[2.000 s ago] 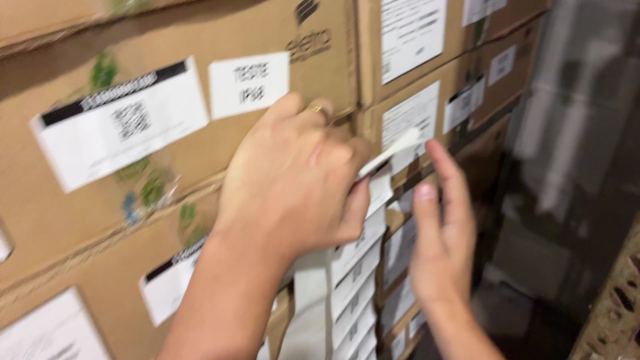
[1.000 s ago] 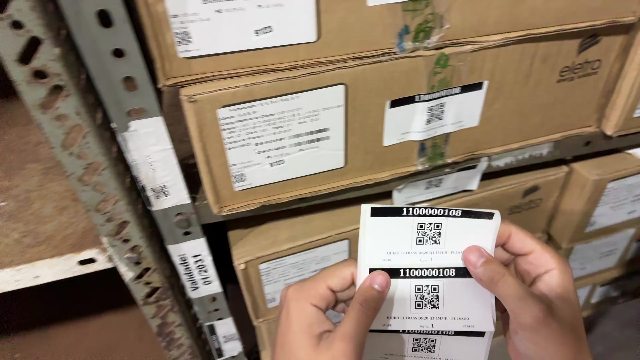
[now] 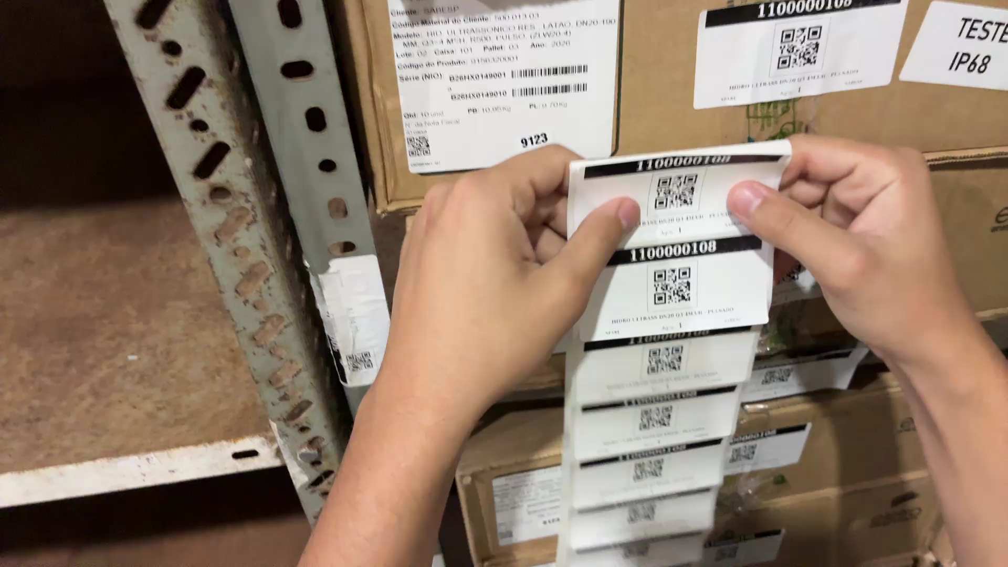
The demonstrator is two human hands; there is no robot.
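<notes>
A long strip of white printed labels (image 3: 665,366) with black header bars hangs down from both hands. My left hand (image 3: 504,268) grips the strip's upper left edge, thumb on the front and fingers behind. Opposite it, my right hand (image 3: 858,228) pinches the upper right edge between thumb and fingers. The top of the strip is bent at the hands. Behind it stands a cardboard box (image 3: 657,47) bearing a large white label (image 3: 504,79), a white label with a black bar (image 3: 799,59) and another white label at the right. The strip's lower end runs out of view.
Left of the boxes stands a perforated metal rack upright (image 3: 315,118) with a torn white label (image 3: 354,315). A rusty shelf (image 3: 118,339) with a pale metal edge (image 3: 142,472) lies at the far left. More labelled cardboard boxes (image 3: 850,488) are stacked below, behind the strip.
One second ago the strip was held lower in front of the boxes; now both hands hold it higher, and more of its length shows. The view has moved closer to the rack upright and upper box.
</notes>
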